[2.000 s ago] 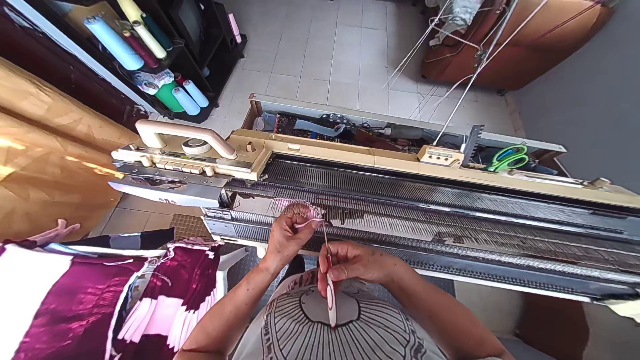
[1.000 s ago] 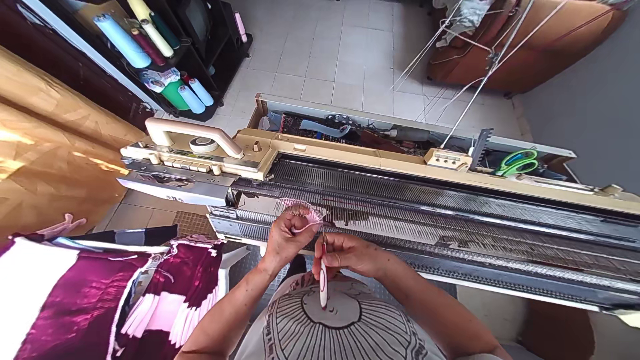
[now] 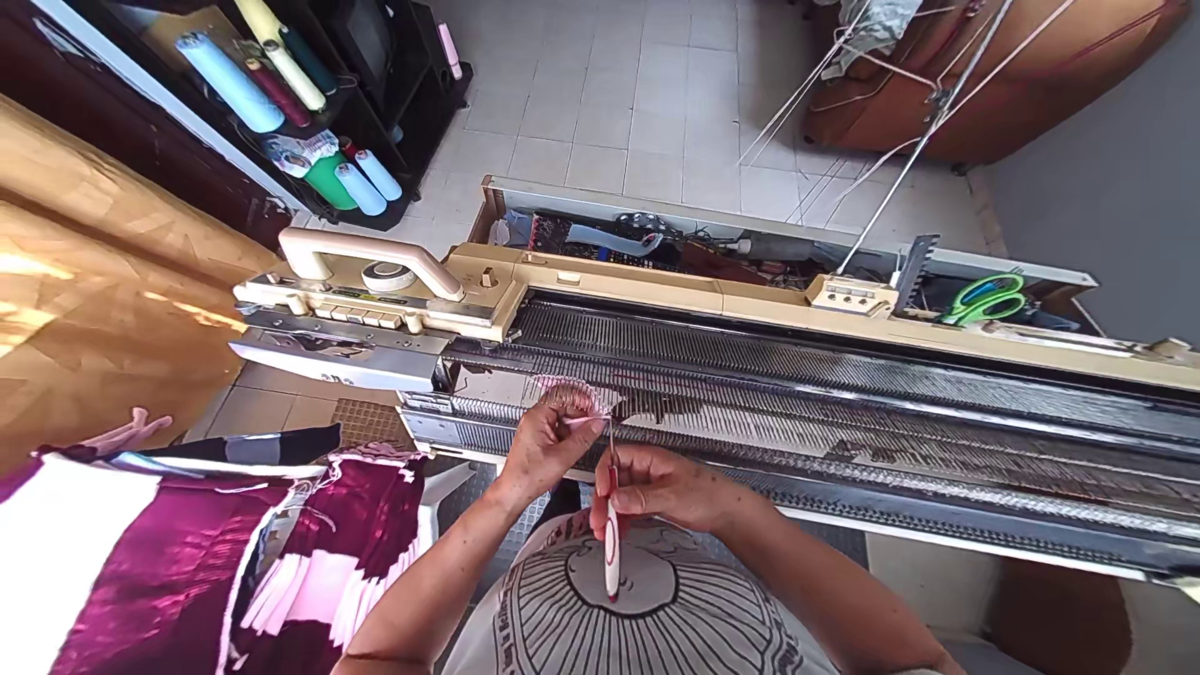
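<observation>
My left hand (image 3: 551,439) pinches the edge of a small piece of pink knitting (image 3: 572,396) just above the needle bed. In my right hand (image 3: 661,489) is a red-and-white handled hook tool (image 3: 612,544), its thin metal tip pointing up to the pink loops by my left fingertips. Whether the tip is inside a loop is too small to tell. Both hands are over the front edge of a two-bed knitting machine (image 3: 797,398), whose beige carriage (image 3: 375,291) with a curved handle sits at the left end.
Green-handled scissors (image 3: 984,300) lie behind the bed at right, near a yarn mast (image 3: 900,178). A long open tray (image 3: 637,239) of tools runs behind the machine. Maroon, white and pink knitted pieces (image 3: 178,562) lie at lower left. Yarn cones (image 3: 230,82) stand on a dark shelf.
The view has shifted slightly. Both hands remain close together at the pink knitting, with the hook tool still in the right hand.
</observation>
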